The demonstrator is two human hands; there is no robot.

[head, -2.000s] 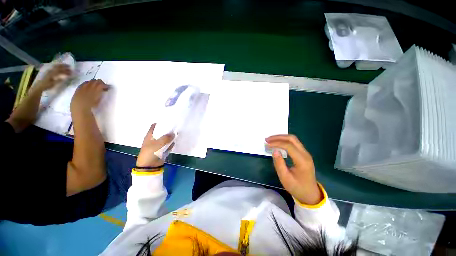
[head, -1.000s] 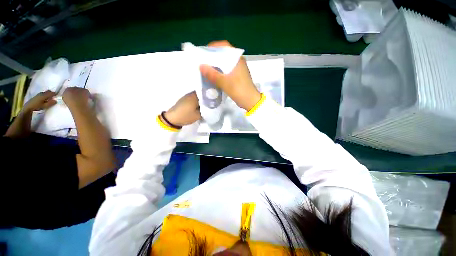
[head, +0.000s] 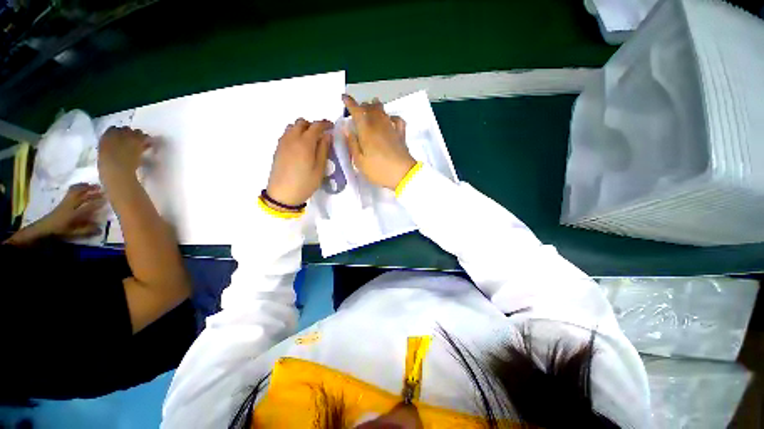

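Note:
A white tray [head: 429,117] lies tilted on the bench in front of me, its right side angled. A small grey-white device with a dark face [head: 336,178] lies at the tray's left side, between my hands. My left hand [head: 300,159] is on the device's left side, fingers bent over it. My right hand [head: 379,142] is on the device's upper right and the tray, fingers bent. My hands hide the device's upper part. A large white sheet [head: 218,159] lies left of the tray.
A tall stack of white trays [head: 670,142] stands at right. A tray's corner [head: 618,18] shows on the green conveyor [head: 469,42]. Wrapped bundles [head: 683,314] lie below the bench at right. At left a person's hands [head: 122,155] work by a clear bag [head: 67,147].
The device, held up in my hands a second ago, is now down on the tray. The tray has turned and shifted left. The tray on the conveyor has moved towards the upper edge of the view.

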